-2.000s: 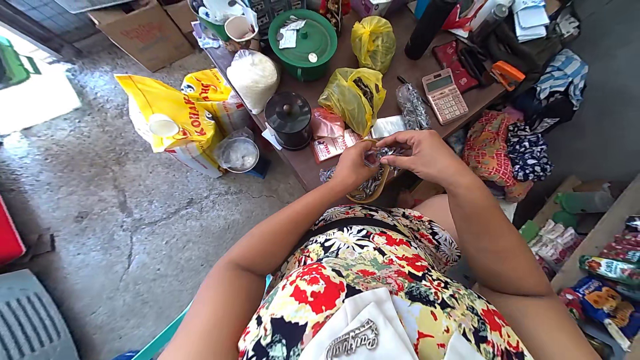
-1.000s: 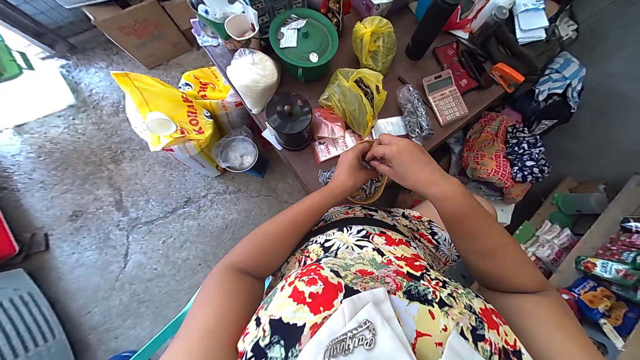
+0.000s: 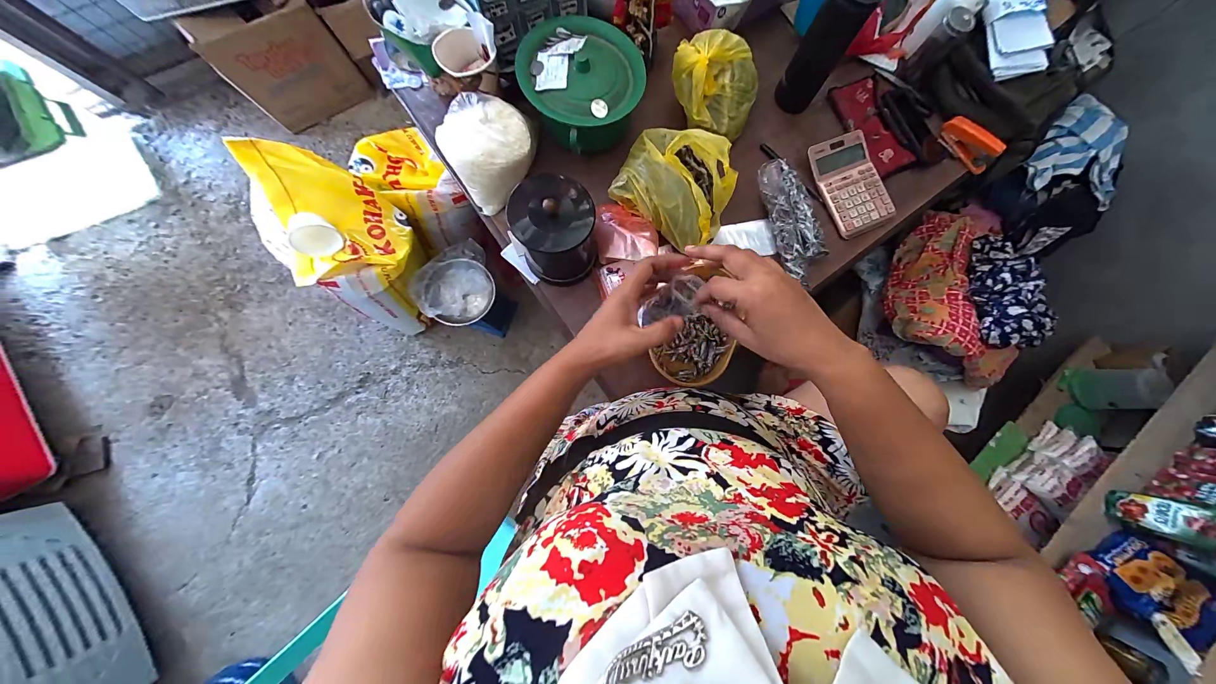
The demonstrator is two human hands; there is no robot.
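My left hand and my right hand hold a small clear plastic bag between their fingers. Just below the bag is a round yellowish bowl of small dark dried fish, or something like them, at the table's edge. Beyond my hands lie a yellow plastic bag with dark contents and a pink plastic bag. A filled clear plastic bag or bundle rests right of them, beside a pink calculator.
On the brown table stand a dark lidded canister, a green lidded pot, a bag of white granules and a black bottle. Yellow sacks and a bucket stand on the floor at left. Packaged goods fill shelves at right.
My hands were close together over the bowl a second ago; now they are spread apart, with the clear bag visible between them and more of the bowl showing.
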